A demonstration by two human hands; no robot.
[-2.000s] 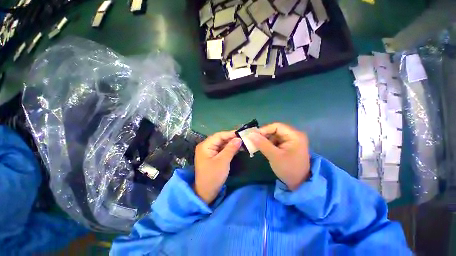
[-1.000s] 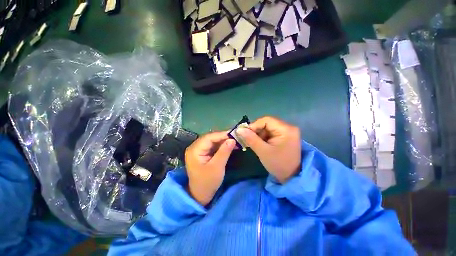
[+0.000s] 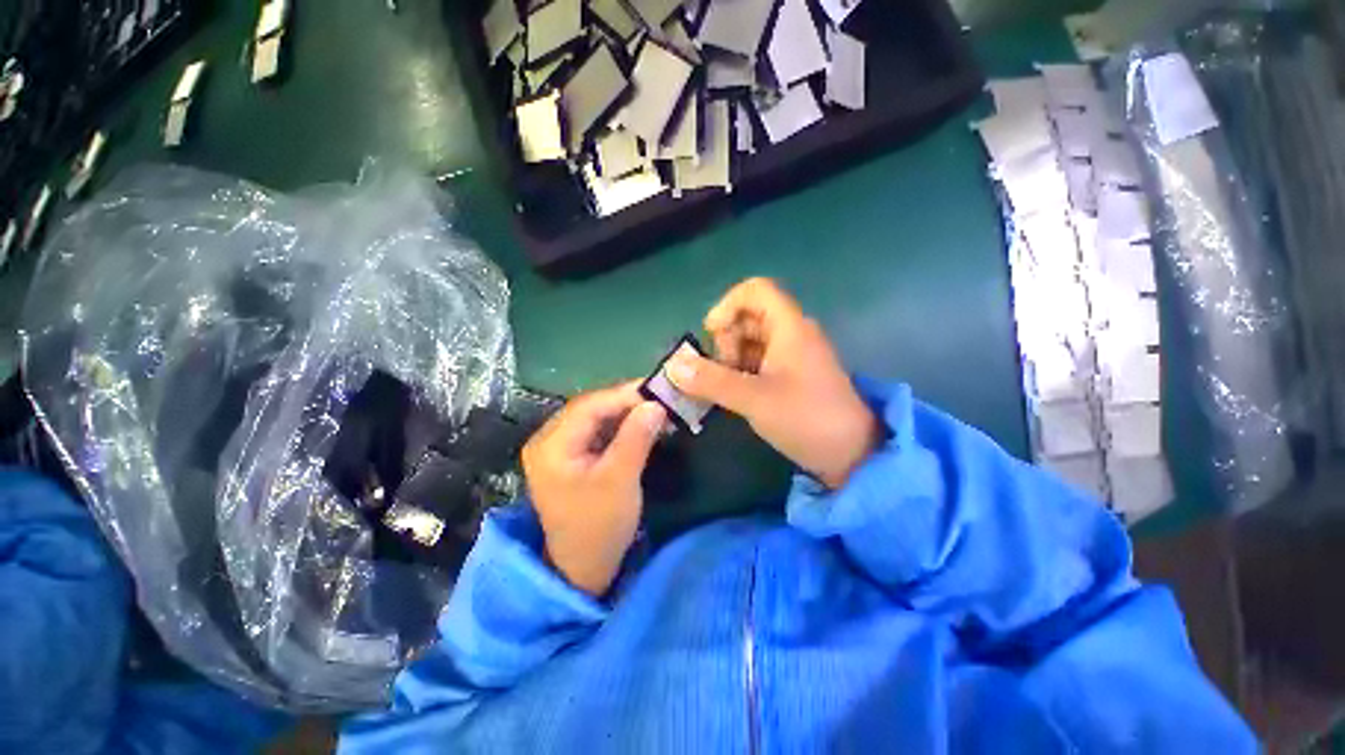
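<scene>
A small piece [image 3: 683, 392] with a pale face and dark edge is between my hands, in front of my chest. My left hand [image 3: 587, 475] pinches its lower left side with thumb and fingertips. My right hand [image 3: 789, 381] has its thumb on the pale face; its fingers are curled above and to the right of the piece. The far side of the piece is hidden. A black tray [image 3: 590, 244] beyond my hands holds a pile of pale pieces. A clear plastic bag [image 3: 140, 339] at the left has black parts [image 3: 443, 479] at its opening.
Overlapping pale squares [image 3: 1055, 295] form a long column at the right, beside a clear plastic sleeve [image 3: 1217, 266]. Pale-and-dark rectangular pieces [image 3: 183, 103] are spaced along the upper left. A blue sleeve [image 3: 59, 590] of another person shows at the lower left edge.
The pale square now lies flat on the dark piece, inside its dark edge. My right fingers have lifted and curled away from the piece's far side. The whole view has shifted slightly.
</scene>
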